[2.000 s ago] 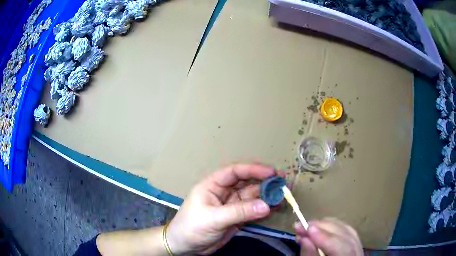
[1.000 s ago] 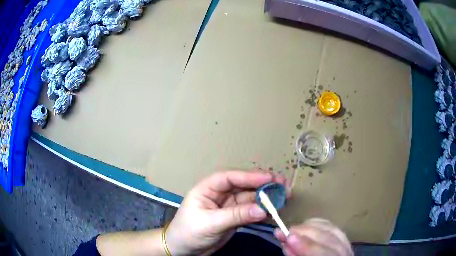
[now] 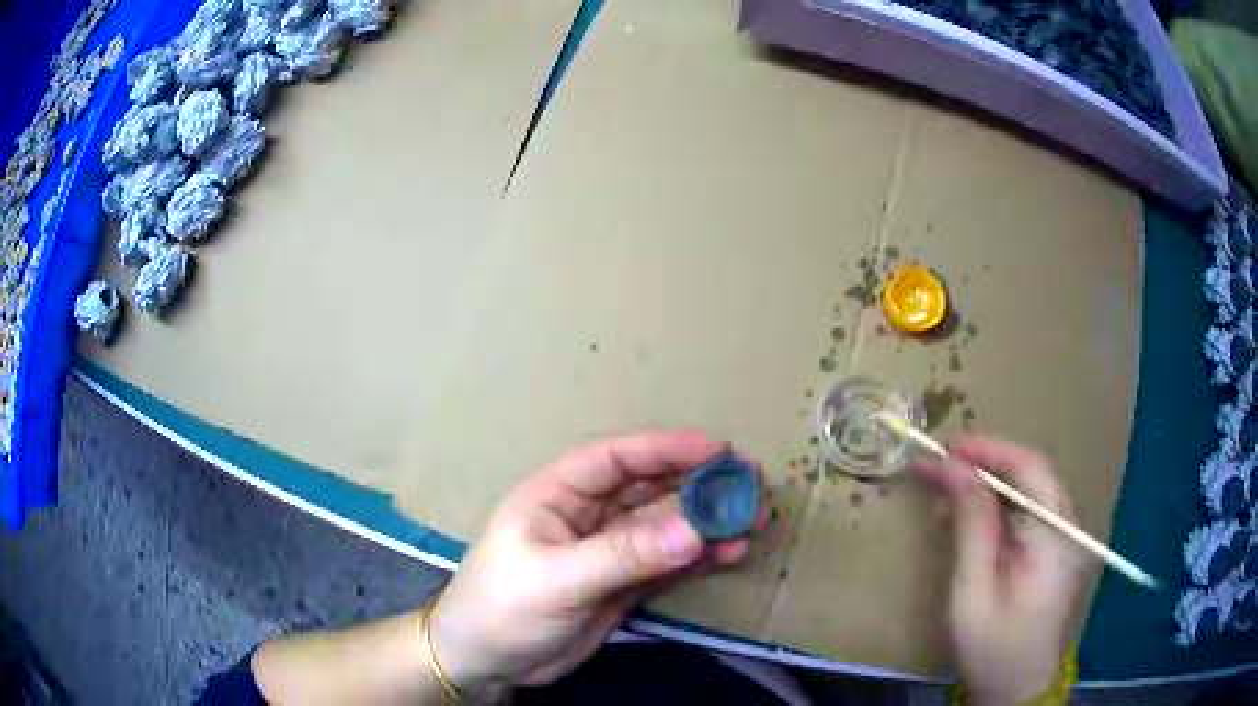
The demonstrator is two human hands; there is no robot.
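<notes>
My left hand [image 3: 586, 552] is bare and holds a dark cap part [image 3: 722, 498] between thumb and fingers, its hollow side facing up toward me. My right hand [image 3: 1004, 552] holds a small brush [image 3: 1055, 519], a thin pale stick. The brush's yellowish tip is at the clear dish [image 3: 858, 448], over or inside its right side; whether it touches the liquid I cannot tell. An orange cup [image 3: 915, 299] stands just beyond the clear dish.
Tan cardboard sheet [image 3: 662, 248] with wet spots around the dishes. Grey ruffled parts [image 3: 197, 204] lie far left, beside a blue tray [image 3: 69, 262]. A pale tub [image 3: 966, 76] of dark parts stands at the far right. Joined pieces [image 3: 1221, 476] line the right edge.
My right hand has moved the brush out of the dark cap part, right and up to the clear dish. My left hand still holds the cap part, shifted slightly left and up.
</notes>
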